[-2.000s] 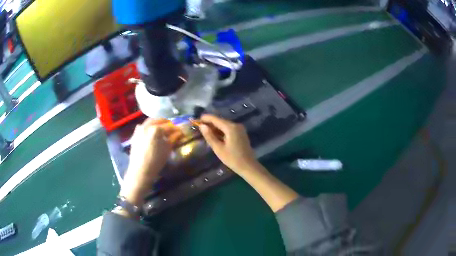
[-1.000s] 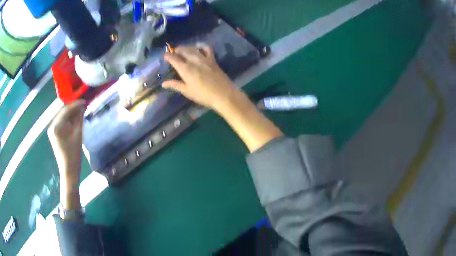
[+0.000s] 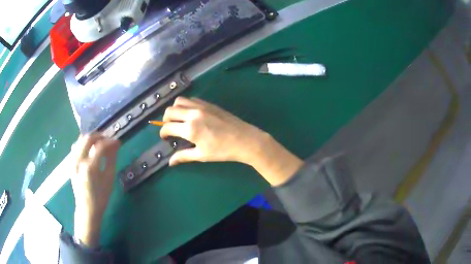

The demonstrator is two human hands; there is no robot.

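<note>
Two dark strip trays with rows of small round shiny parts lie on the bench: one strip tray along the black plate's near edge, another strip tray nearer me. My right hand is over the nearer tray's right end, thumb below it and fingers above. A thin orange stick sticks out of its fingers. My left hand is slightly blurred, its curled fingertips by the left end of the tray along the plate. Whether it touches or holds anything cannot be told.
The black plate carries a slim shiny bar. The microscope and red bin stand at upper left. A pale-handled knife and thin dark tweezers lie to the right. White paper lies lower left.
My view has shifted. My right hand has moved from the plate under the microscope to the nearer strip tray. My left hand is now by the other tray. Two trays now show in front.
</note>
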